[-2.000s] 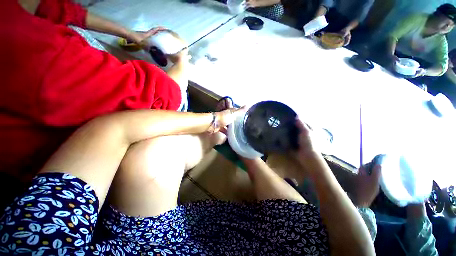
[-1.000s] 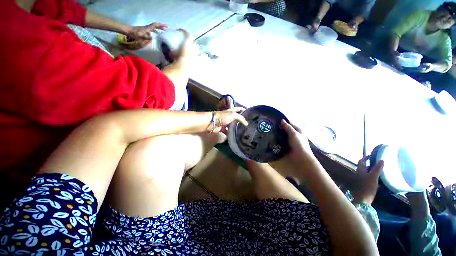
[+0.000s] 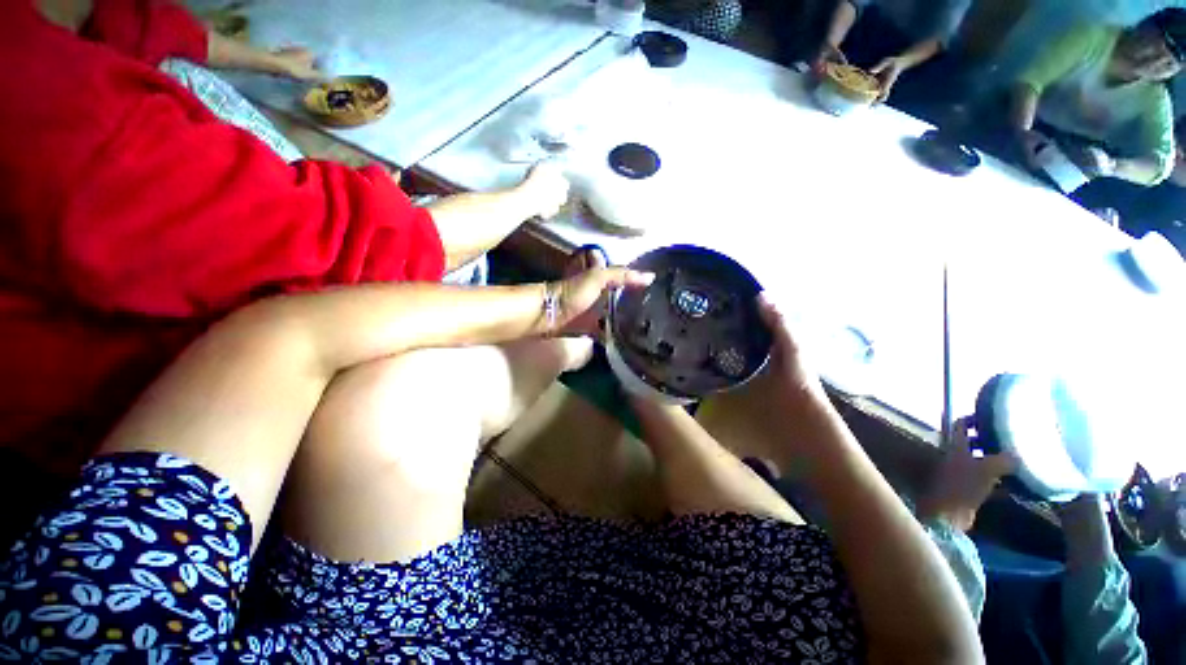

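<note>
A black printed lid with a white round logo lies over a white bowl, whose pale edge shows along the lower left. They are held above my lap, near the table edge. My left hand, with a bracelet at the wrist, holds the left rim, its fingertips over the lid's upper left edge. My right hand holds the right side, thumb at the rim. The fingers beneath are hidden, and I cannot tell if the lid is pressed fully down.
The white table runs beyond my hands. A white bowl with a dark disc stands near its edge. A red-sleeved person sits close at my left, and another person's hands hold a white bowl at my right. Others sit opposite.
The lid, at first tilted and offset over the bowl, now lies more squarely on it. The red-sleeved person's white piece now stands on the table. Both my hands stay on the rim.
</note>
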